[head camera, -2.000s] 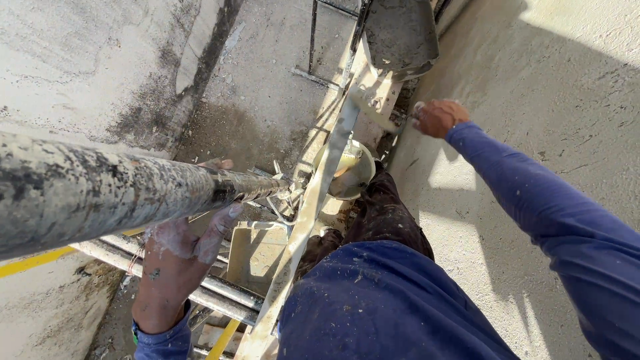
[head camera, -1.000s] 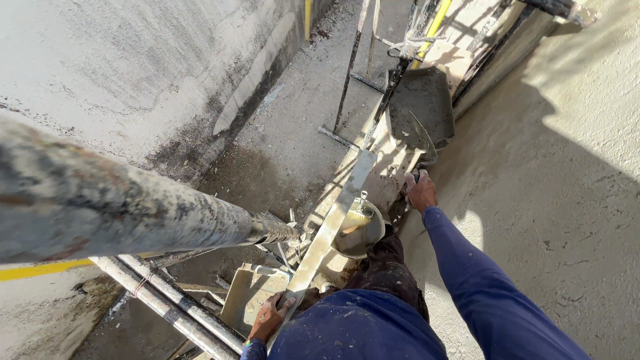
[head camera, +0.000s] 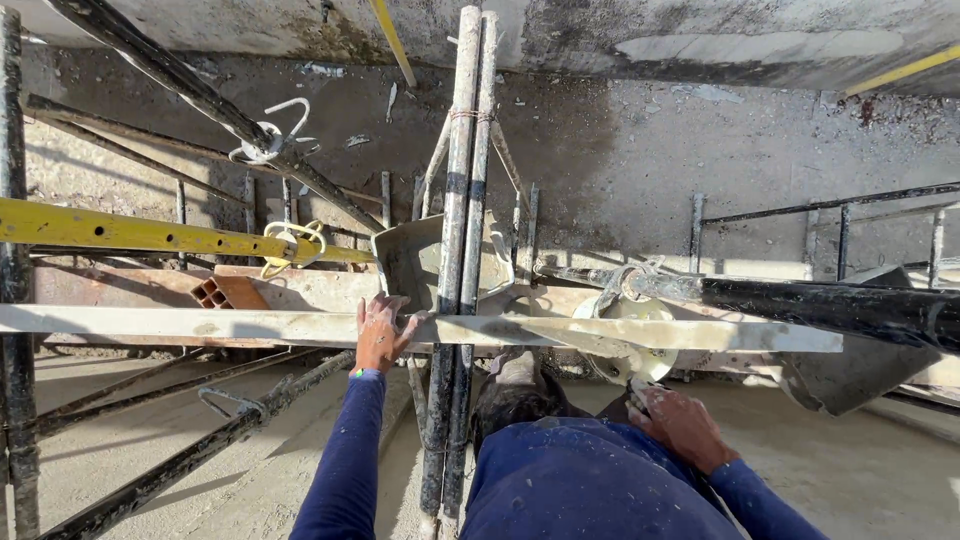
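Note:
My left hand (head camera: 382, 334) is closed over a long pale straightedge (head camera: 262, 327), which spans the view from the left edge to the right of centre. Below the right part of that bar is my right hand (head camera: 679, 420), curled around a small thing caked with mortar that I cannot make out. A round pale bucket (head camera: 637, 367) sits just above the right hand, partly covered by the straightedge. Behind the two upright poles rests a grey mortar tub (head camera: 409, 259). Another dark tub (head camera: 855, 375) lies at the right.
Two tied scaffold poles (head camera: 461, 187) cross the middle. A yellow prop (head camera: 150, 236) comes in from the left, a black pole (head camera: 825, 304) from the right. A hollow brick (head camera: 229, 292) lies on the plank (head camera: 322, 283). Plastered wall (head camera: 825, 450) fills the lower right.
The view has turned a lot, and the straightedge now runs across it. My right hand, reaching toward the dark tub a second ago, is now below the bucket.

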